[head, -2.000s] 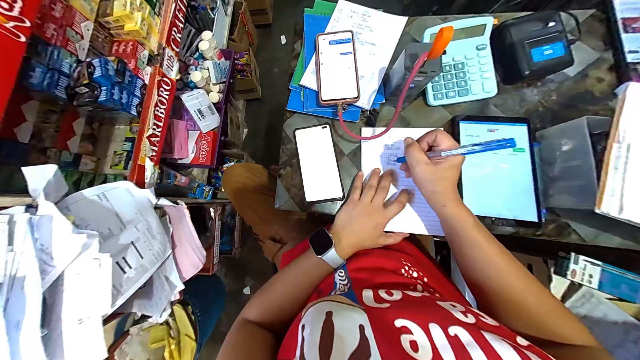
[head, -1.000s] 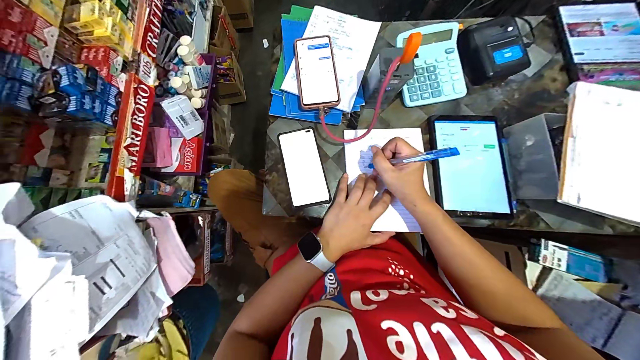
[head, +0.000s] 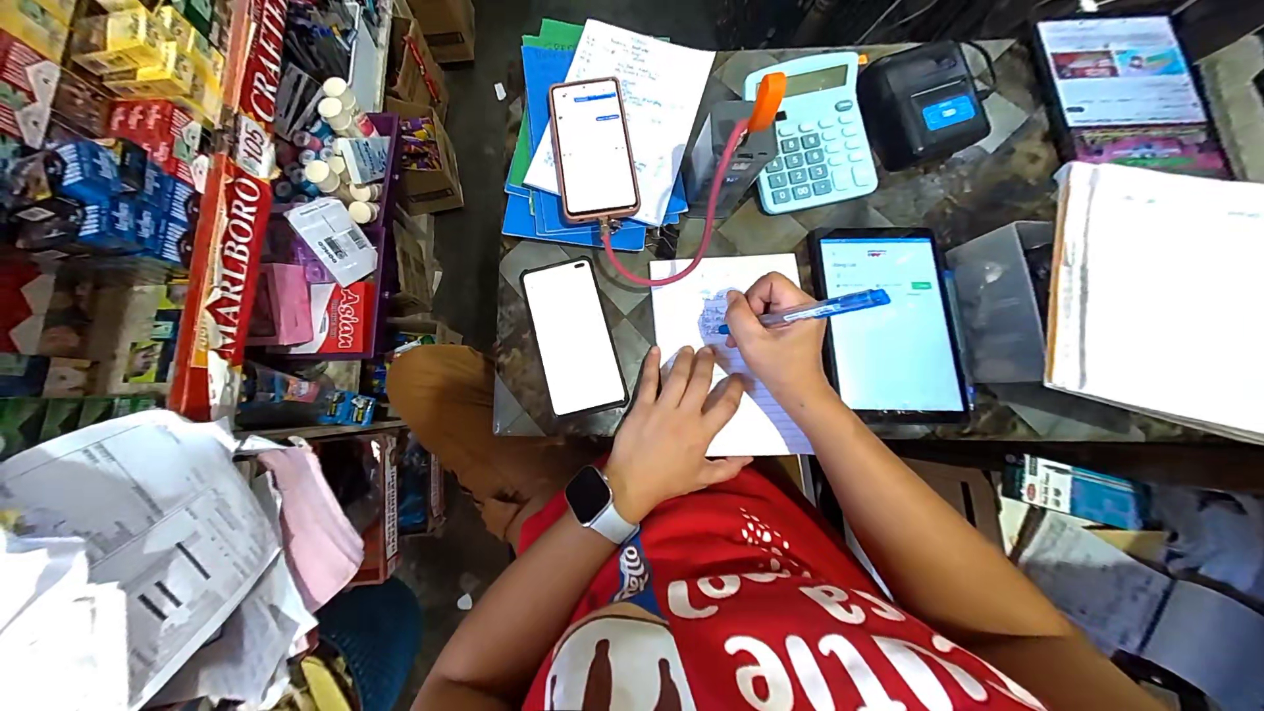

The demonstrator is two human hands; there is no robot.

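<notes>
My right hand (head: 785, 336) grips a blue ballpoint pen (head: 825, 308), its tip on a sheet of lined paper (head: 681, 296) that bears some handwriting. Flat on the lower part of that sheet lies my left hand (head: 676, 425), fingers spread, a smartwatch (head: 590, 496) on its wrist. A dark-edged smartphone (head: 575, 336) with a white screen lies left of the paper. Close on the right is a tablet (head: 894, 326) with a lit screen. Above the paper, a second phone (head: 595, 148) with a red cable (head: 706, 237) plugged in rests on papers and folders.
A light-blue calculator (head: 815, 138), a black device (head: 923, 104) and a dark box (head: 726, 163) stand along the table's far side. At right are a clear plastic bin (head: 997, 306) and a paper stack (head: 1155, 306). Shelves of cigarette packs (head: 128, 188) and loose papers (head: 148, 553) fill the left.
My right hand with the pen has shifted slightly on the paper, with more handwriting beside it hard to judge. My left hand stays on the sheet. The view has shifted somewhat.
</notes>
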